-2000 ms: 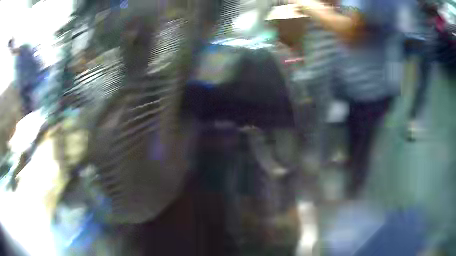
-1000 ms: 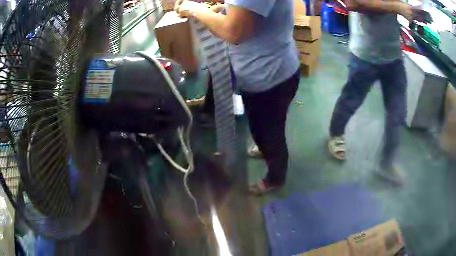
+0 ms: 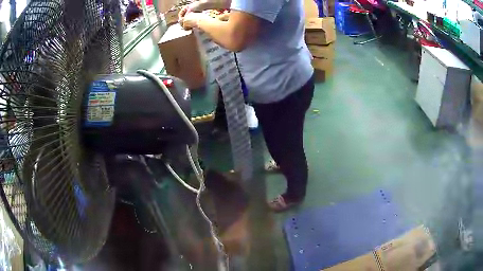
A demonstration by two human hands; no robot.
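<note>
Neither of my hands can be made out in the head view. A blue trolley deck (image 3: 339,227) with small holes lies low on the floor at the lower right. Brown cartons (image 3: 407,251) with dark print lie on its near part, cut off by the bottom edge. A large fan stands close on the left, with a round wire cage (image 3: 69,143), a dark motor (image 3: 143,114) with a blue and white label, and a pale hanging cable (image 3: 185,127). The area below the fan is dark and blurred.
A co-worker in a light blue shirt (image 3: 275,53) stands beyond the fan. A long white label strip (image 3: 229,84) hangs from their hands beside a brown box (image 3: 181,55). Brown cartons (image 3: 320,50) are stacked behind. A grey-white cabinet (image 3: 439,87) stands under the right-hand bench.
The view has settled from heavy blur and shifted slightly. The second person, who was walking at the right, is out of view. The co-worker with the strip stands in much the same place.
</note>
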